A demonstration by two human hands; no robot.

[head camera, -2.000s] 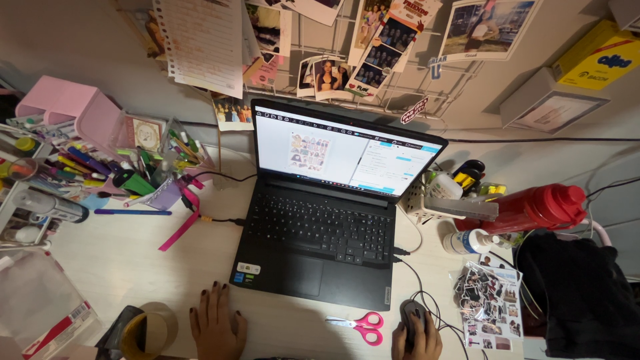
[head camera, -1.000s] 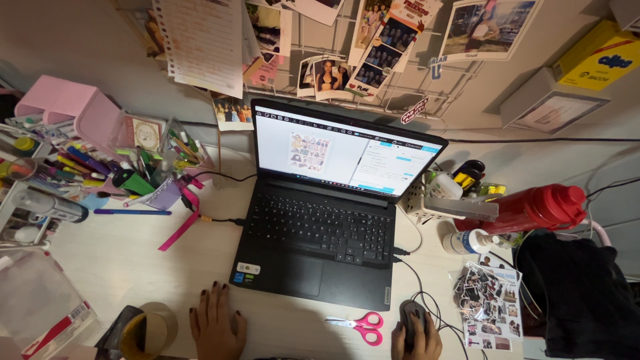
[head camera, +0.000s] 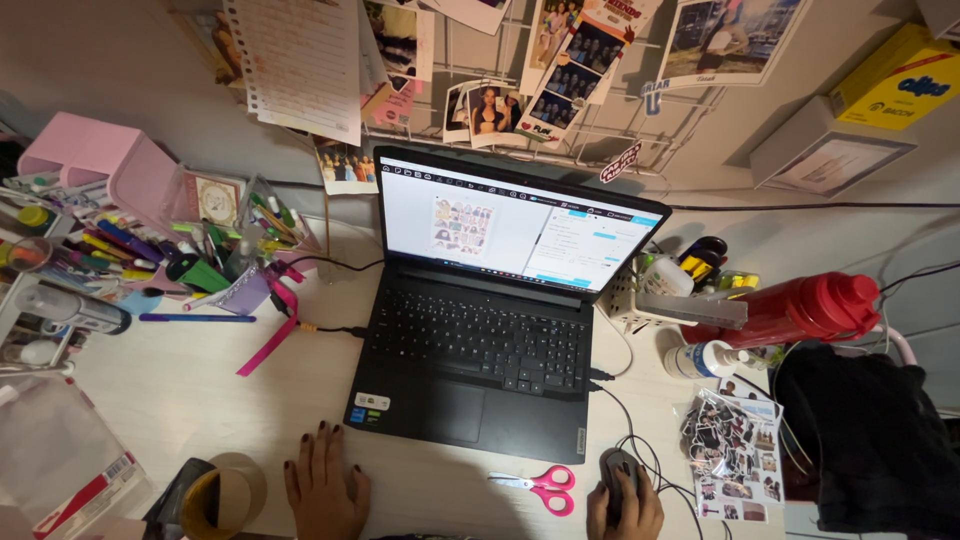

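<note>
My left hand lies palm down on the white desk, fingers spread, holding nothing, just below the front left corner of a black Lenovo laptop. My right hand rests over a black computer mouse, its fingers on top. The laptop stands unfolded, and its screen shows a sheet of small pictures beside a settings panel. Between my hands, nearer the right one, lie scissors with pink handles. A clear bag of cut stickers sits on printed sheets right of the mouse.
Pens and markers in holders, a blue pen and a pink strap are at the left. A tape roll lies near the front edge. At the right are a white bottle, a red bottle and black cloth.
</note>
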